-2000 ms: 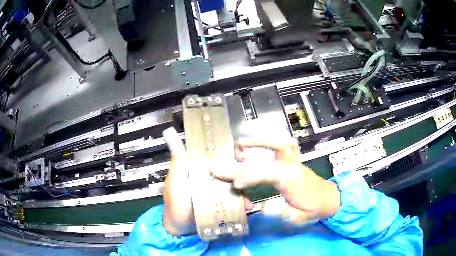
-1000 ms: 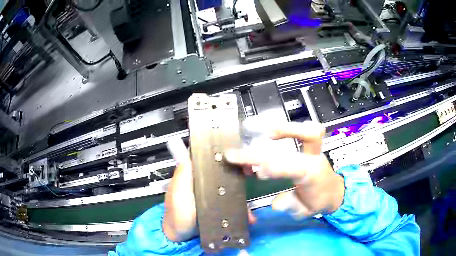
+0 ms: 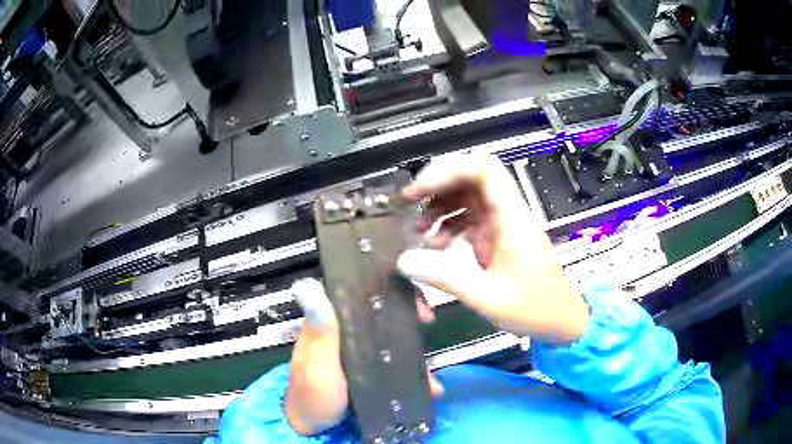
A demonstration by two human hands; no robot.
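A long dark grey-brown carrier fixture stands lengthwise in front of me, with a row of dots down its face and several bright screw heads across its upper end. My left hand grips it from the left and behind; a white cap covers the thumb tip and other fingertips show at its right edge. My right hand is at the fixture's upper right, thumb and fingers curled near its edge. A thin pale sliver shows between those fingers; whether they hold it is unclear.
Conveyor rails cross behind the fixture. A green belt runs nearer me. A whitish line pallet lies at right, another farther right. A black tubed work station has a violet glow. A grey plate stands beyond the rails.
The fixture has turned from its lit brownish look to darker, sitting slightly lower. My right hand has moved from the fixture's middle up to its upper right edge, fingers more curled. Violet light appeared earlier and remains.
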